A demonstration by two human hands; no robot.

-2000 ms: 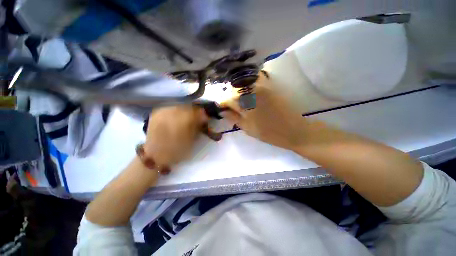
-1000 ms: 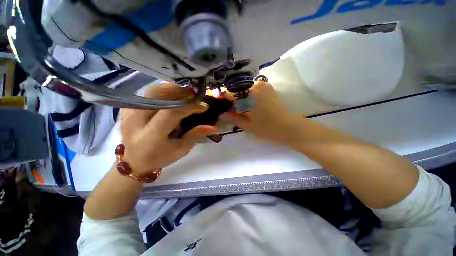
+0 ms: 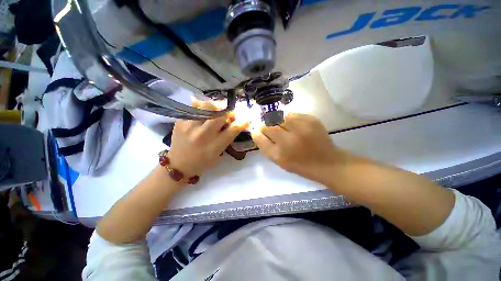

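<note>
A white sewing machine head with blue "JACK" lettering stands over the work. My left hand, with a beaded bracelet, is at the left of the needle area, its fingers bent together on a small piece of black cloth, mostly hidden. My right hand is just right of it, below a round thread guide, thumb and fingers drawn together. The fingertips of both hands nearly meet. Lamp glare hides the presser foot, the needle and what my right fingertips touch. A brownish curved piece lies below the black cloth.
A curved metal bar crosses above my left hand. Grey-white garments with black stripes lie at the left, beside a grey machine part. A measuring scale runs along the table's front edge. More striped cloth is below it.
My left hand was spread over the black cloth a second ago; it has moved right and its fingers have closed up. Less black cloth shows. My right hand has moved slightly down.
</note>
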